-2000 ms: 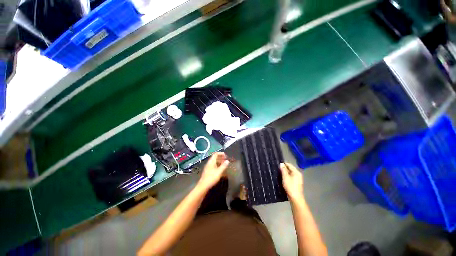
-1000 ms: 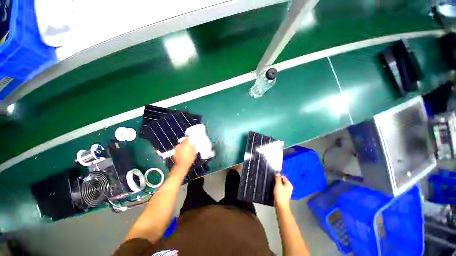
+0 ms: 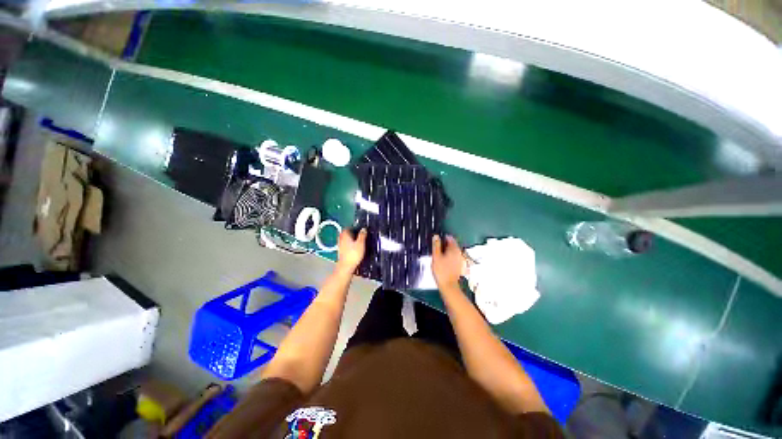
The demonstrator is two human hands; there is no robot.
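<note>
A black solar panel point(image 3: 400, 227) with thin pale lines lies over other dark panels point(image 3: 393, 153) at the bench's front edge. My left hand point(image 3: 351, 250) grips its left edge. My right hand point(image 3: 446, 260) grips its right edge near the front corner. A crumpled white cloth point(image 3: 504, 279) lies on the green bench just right of my right hand. How many panels lie beneath cannot be told.
Left on the green bench point(image 3: 549, 193) are white rings point(image 3: 307, 224), a silver spool point(image 3: 276, 154), a coiled fan-like device point(image 3: 257, 204) and a black block point(image 3: 199, 163). A clear bottle point(image 3: 604, 237) lies right. A blue stool point(image 3: 225, 334) stands on the floor.
The view has turned. The panel from my right hand is now over the stack, held by both hands. My left hand has left the cloth, which now lies right of the stack.
</note>
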